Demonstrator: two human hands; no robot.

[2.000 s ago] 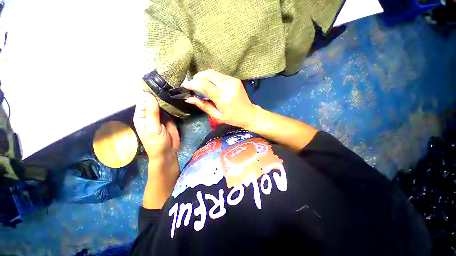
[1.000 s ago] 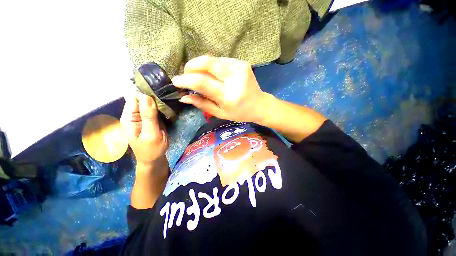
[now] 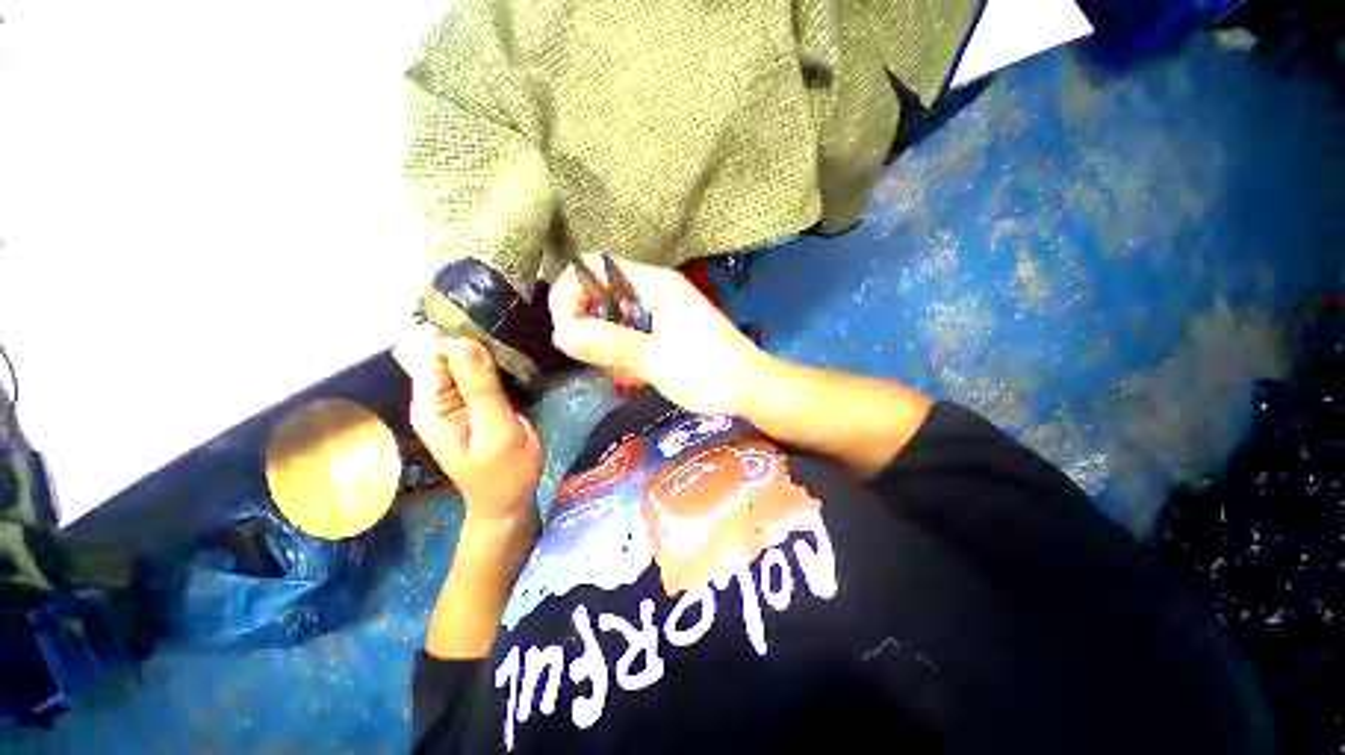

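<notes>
The olive jacket [image 3: 679, 133] lies over the table edge at the top, with one sleeve hanging towards me. Its sleeve cuff [image 3: 480, 303] has a dark shiny lining or binding showing at the open end. My left hand [image 3: 475, 421] pinches the cuff's lower edge between thumb and fingers. My right hand [image 3: 657, 336] is just right of the cuff, apart from it, closed around thread snips [image 3: 612, 292]. The snips' dark blades point up and are slightly apart. Their grip is mostly hidden in the palm.
The white table [image 3: 192, 192] fills the upper left. A round wooden stool [image 3: 334, 468] stands below its edge, with a blue plastic bag [image 3: 258, 583] beside it. A black glossy heap [image 3: 1254, 516] is at the right, on the blue floor [image 3: 1003, 280].
My right hand has drawn off the cuff and turned, so the snips' blades now show. My left hand still holds the cuff edge, with its fingers more curled.
</notes>
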